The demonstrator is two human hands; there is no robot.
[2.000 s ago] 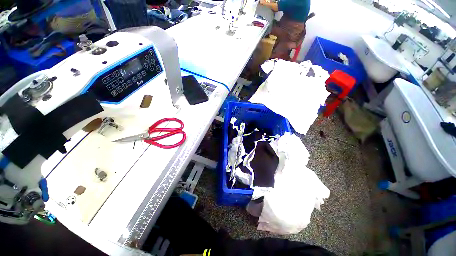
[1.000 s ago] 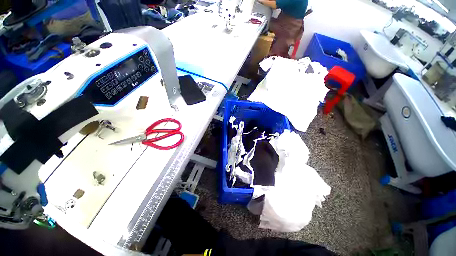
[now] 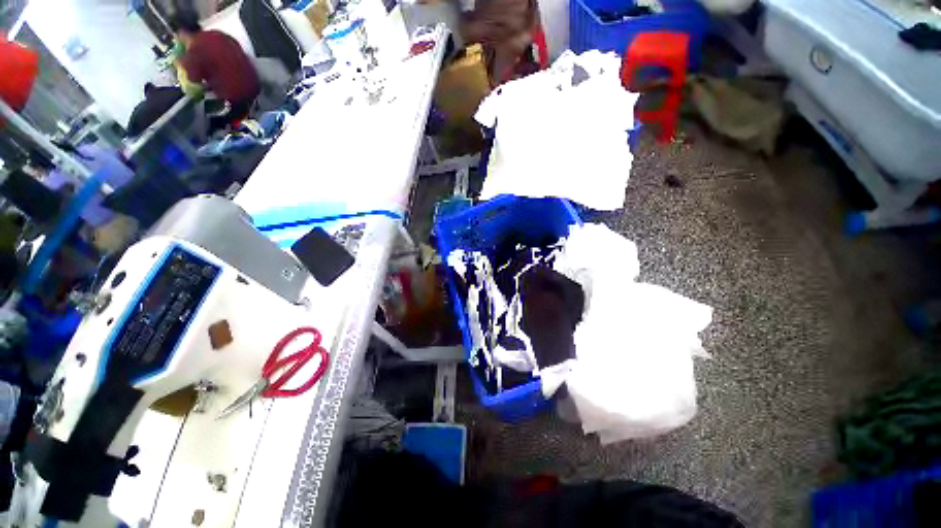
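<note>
Neither of my hands is in view. The white sewing machine (image 3: 196, 278) with a dark control panel stands at the left, a black cloth strip (image 3: 98, 438) draped over its arm. Red-handled scissors (image 3: 294, 363) lie on the table (image 3: 356, 309) right of the needle area. A black smartphone (image 3: 322, 256) lies behind them. A blue crate (image 3: 511, 400) on the floor beside the table holds dark pieces (image 3: 552, 315) and tangled white strips. White fabric (image 3: 640, 361) hangs over its right side. My dark clothing shows at the bottom edge.
More white fabric (image 3: 562, 134) is piled behind the crate, near a red stool (image 3: 660, 77). A blue bin (image 3: 640, 33) stands beyond. Another white machine table (image 3: 856, 88) is at the right. A person in dark red (image 3: 219, 67) sits at the upper left.
The view has turned and tilted; the machine and scissors sit lower and further left. A seated person has come into view at the upper left. The co-worker's teal top has left the picture.
</note>
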